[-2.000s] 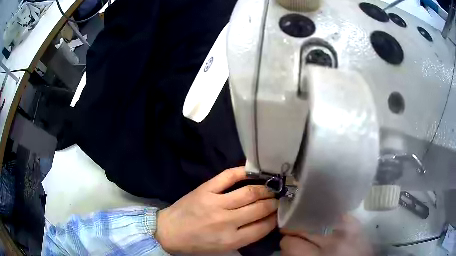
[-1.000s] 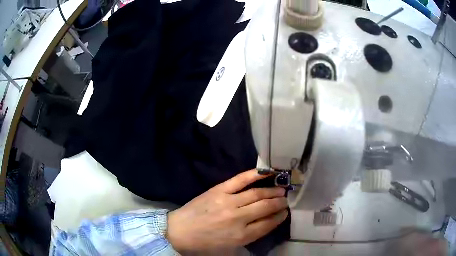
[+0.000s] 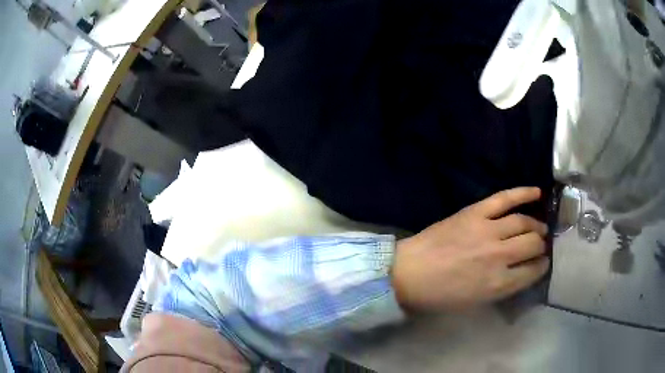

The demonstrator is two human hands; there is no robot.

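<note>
The dark fabric (image 3: 394,109) is spread over the table left of the white sewing machine head (image 3: 605,109). My left hand (image 3: 474,255) lies on the fabric's right edge and holds it down, palm down, with the fingertips close to the presser foot area. Small shiny metal parts (image 3: 565,211) show below the head, too blurred to tell apart. A white paddle shape (image 3: 510,62) lies over the fabric beside the head. My right hand is not in view.
The pale table top (image 3: 248,197) shows left of the fabric. Another white table with a wooden edge (image 3: 109,95) stands at the upper left, with a dark object (image 3: 44,124) on it. A grey seam (image 3: 605,318) crosses the machine table at the lower right.
The view has swung left, so the machine head now sits at the right edge. My left hand stays on the fabric by the needle area. My right hand has left the picture.
</note>
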